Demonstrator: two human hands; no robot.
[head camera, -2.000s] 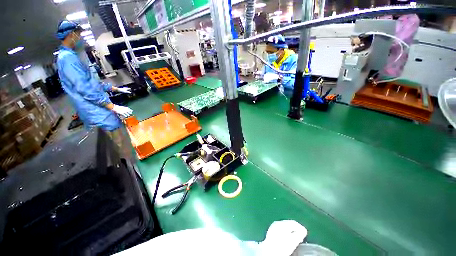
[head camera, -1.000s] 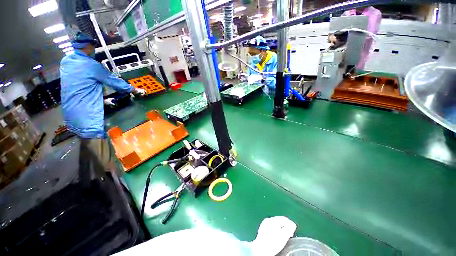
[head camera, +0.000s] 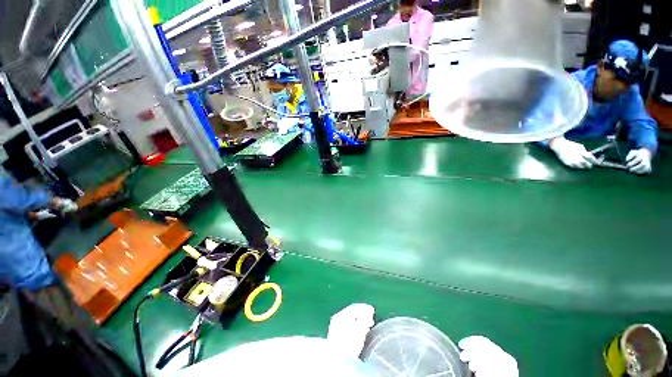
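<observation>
A round clear-grey plastic disc with faint spokes (head camera: 414, 352) is at the bottom centre, cut off by the lower edge. My left hand (head camera: 351, 328), in a white glove, is at its left rim, with a white sleeve running to the lower left. My right hand (head camera: 488, 358), also white-gloved, is at its right rim. The fingers of both hands are closed at the rim, and the disc is between them. Whether the disc touches the green bench mat (head camera: 413, 283) is unclear.
The black toolbox (head camera: 214, 276), yellow tape roll (head camera: 263, 302) and dark pliers (head camera: 180, 346) lie left. A yellow tin (head camera: 639, 352) is lower right. A metal post (head camera: 177, 110) stands left; the clear hood (head camera: 508, 103) hangs ahead. A coworker (head camera: 615, 110) sits far right, another (head camera: 22, 228) stands left.
My view has turned right, so the bench things shift left. My right hand, the yellow tin and the right coworker have come into view. More of the disc shows.
</observation>
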